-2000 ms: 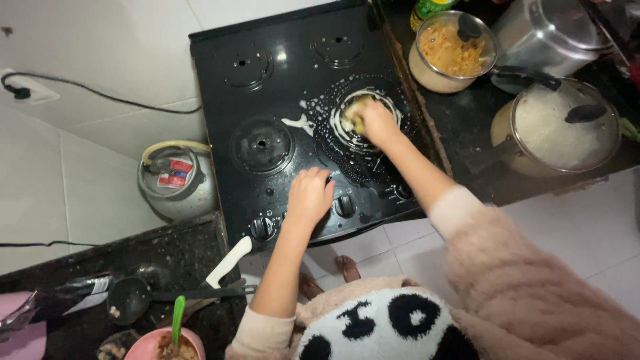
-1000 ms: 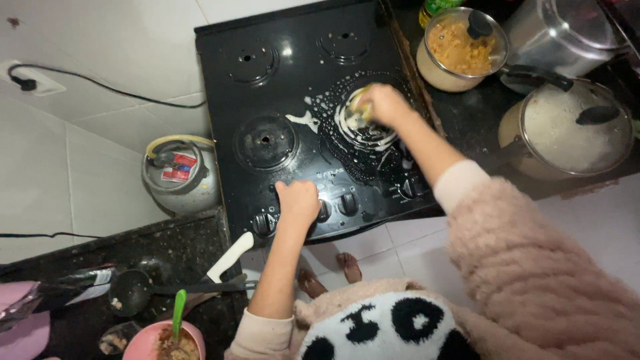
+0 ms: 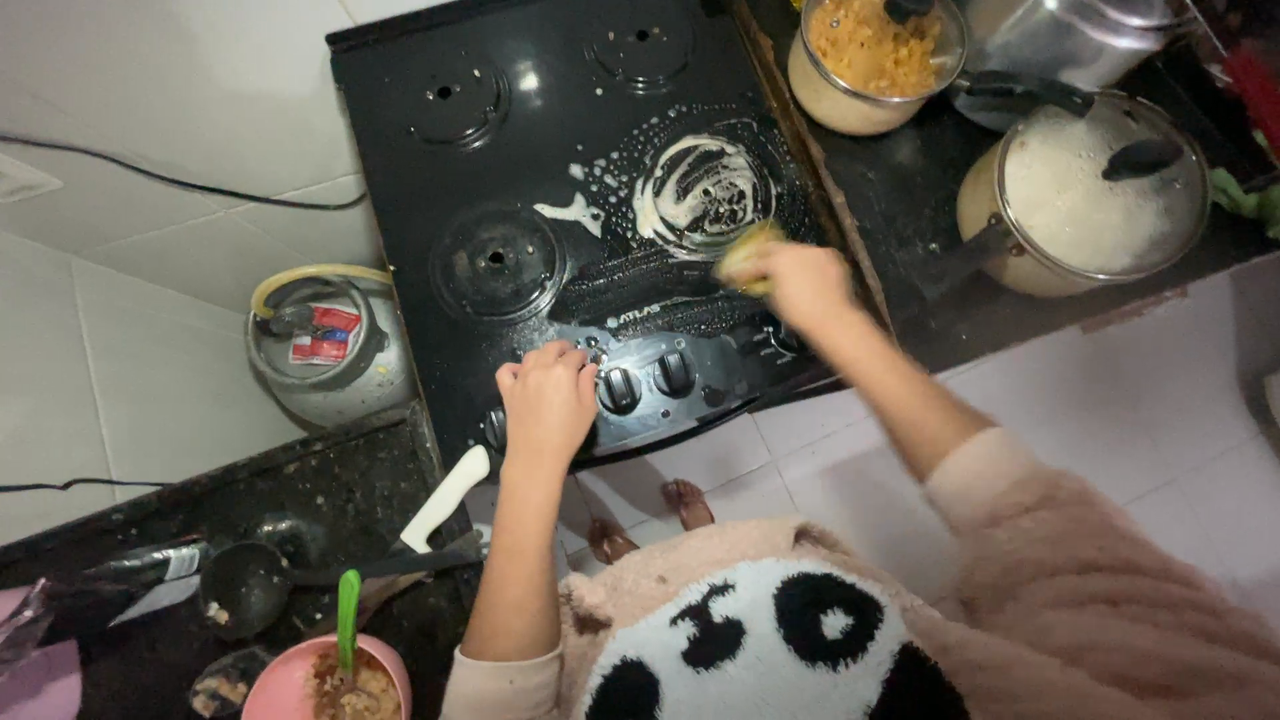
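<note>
My right hand (image 3: pixel 808 285) grips a yellowish sponge (image 3: pixel 748 257), pressed on the black stovetop (image 3: pixel 540 110) at the lower edge of the front right burner recess (image 3: pixel 708 195). White foam rings that recess, with droplets around it and a separate foam smear to its left. My left hand (image 3: pixel 548 400) rests with bent fingers on the control panel at the front, beside a black knob (image 3: pixel 619 391); whether it holds a knob beneath the fingers is hidden. The burner recesses show no grates.
On the right counter stand a glass-lidded pot of orange food (image 3: pixel 870 50), a larger lidded pot (image 3: pixel 1090 200) and a metal pot (image 3: pixel 1075 40). A gas cylinder (image 3: pixel 330 350) is left of the stove. A white-handled utensil (image 3: pixel 447 497), black ladle (image 3: pixel 245 590) and pink bowl (image 3: pixel 270 680) lie lower left.
My right hand and the sponge have moved from inside the foamy recess to its lower right edge. My left hand remains at the control panel.
</note>
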